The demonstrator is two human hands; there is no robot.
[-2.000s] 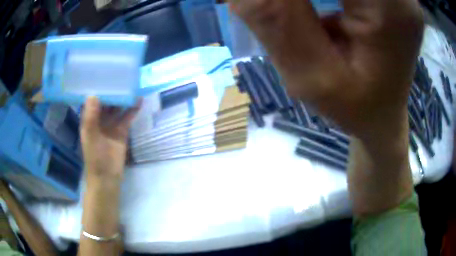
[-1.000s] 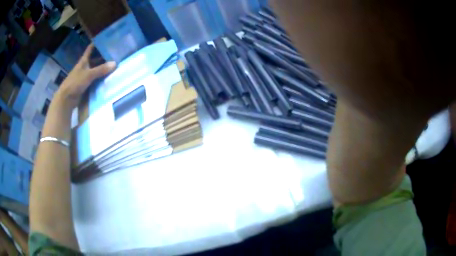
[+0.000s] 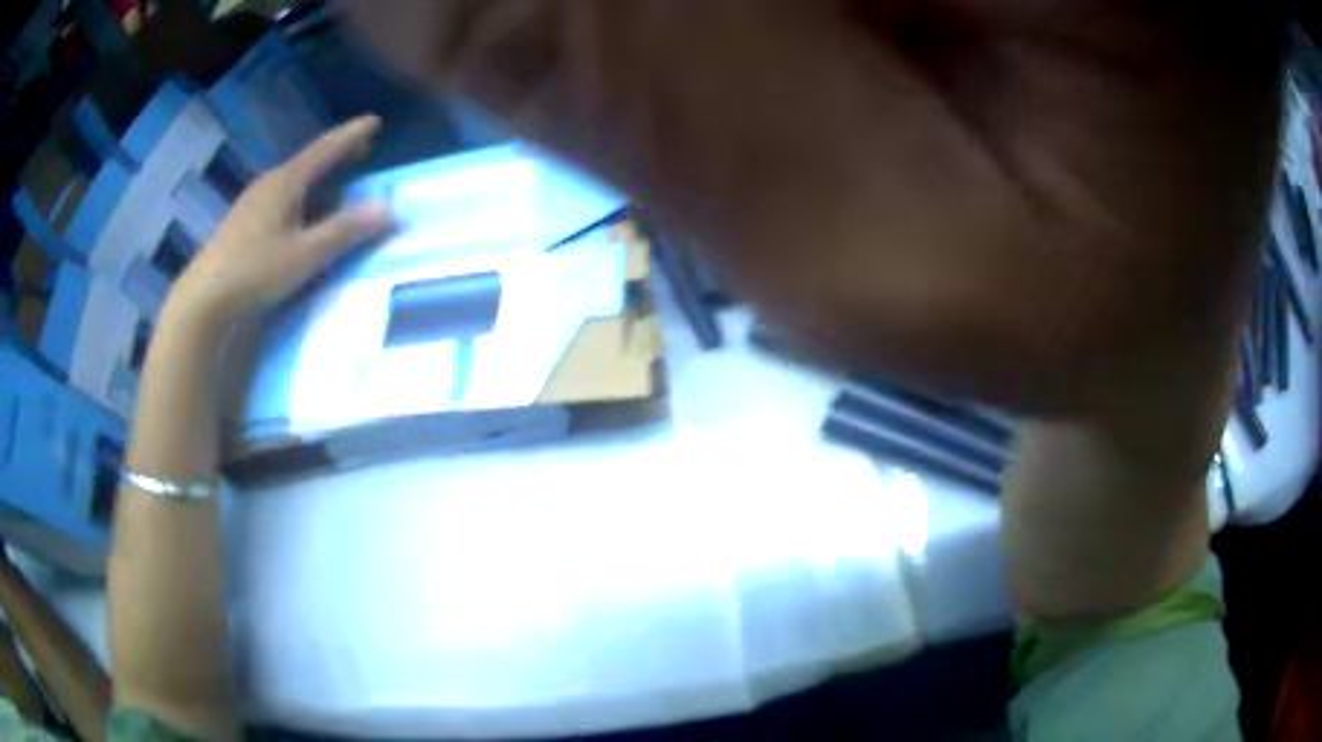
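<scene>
A low stack of flat carton blanks (image 3: 500,355) lies on the white-covered table in front of me, with blue-white print, a dark cylinder picture and brown flap ends at its right. My left hand (image 3: 276,239) is at the stack's back left edge, fingers and thumb spread, with no carton seen held in it. My right hand (image 3: 899,189) is very close to the camera, large and blurred. It covers the upper right, and its fingertips and anything in them cannot be made out.
Erected cartons (image 3: 145,203) stand in a row at the left. Black tubes (image 3: 916,435) lie right of the stack, partly hidden behind my right hand, with more at the far right. The white table covering (image 3: 537,580) ends at a curved front edge. Another person's arm (image 3: 51,638) shows at lower left.
Two seconds ago my left hand held up a blue-white carton; by one second ago it was at the stack without it. Since then the stack appears farther right, and my right hand covers more tubes.
</scene>
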